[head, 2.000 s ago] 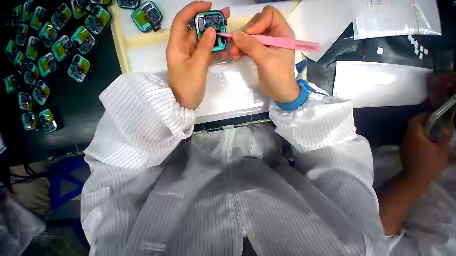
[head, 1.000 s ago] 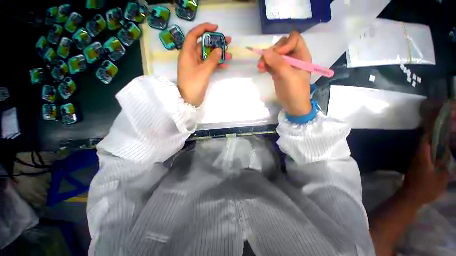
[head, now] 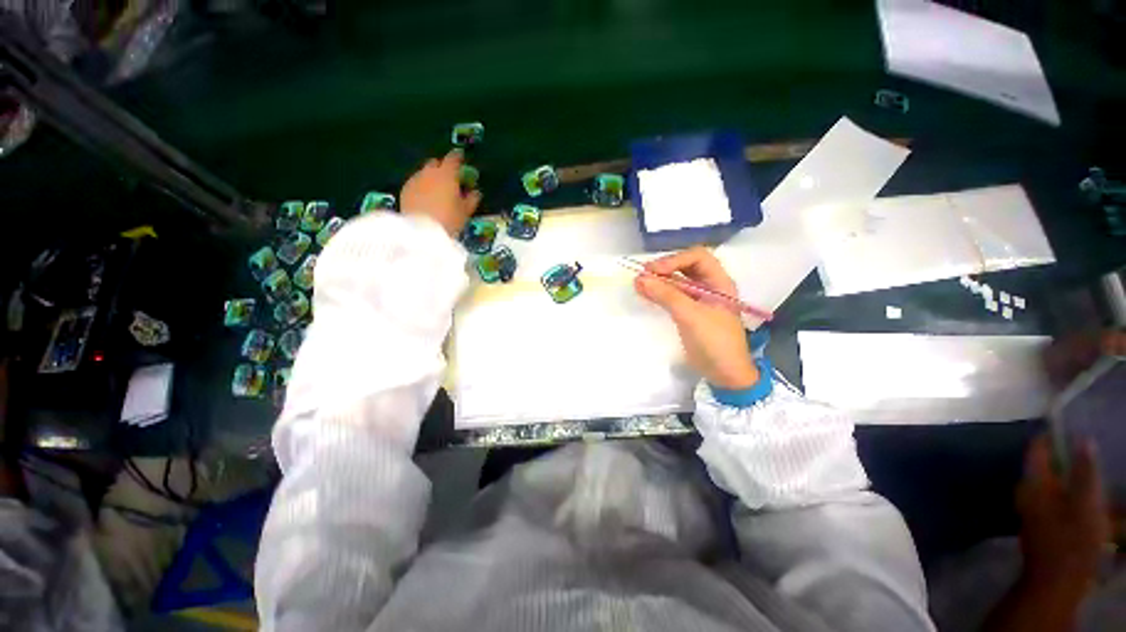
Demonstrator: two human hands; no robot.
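My left hand (head: 440, 195) is stretched out to the back left, with its fingertips at a watch case (head: 468, 178); I cannot tell if they grip it. My right hand (head: 704, 309) holds the pink tweezers (head: 736, 303) over the white mat (head: 574, 364), tip pointing left. One open watch case (head: 562, 284) with a teal rim lies on the mat, left of the tweezer tip, with a short dark piece at its edge. Several similar cases (head: 524, 222) lie at the mat's back left corner.
More cases (head: 263, 262) lie left of my left sleeve. A blue box (head: 738, 185) with white contents stands behind the mat. White sheets (head: 920, 377), a clear bag (head: 932, 241) and small white squares (head: 988, 294) lie at right. Another person's hand (head: 1068, 506) holds something at far right.
My left hand has let go of its watch case and moved away to the back left. That case appears to lie on the mat. The view shows more of the bench's far side.
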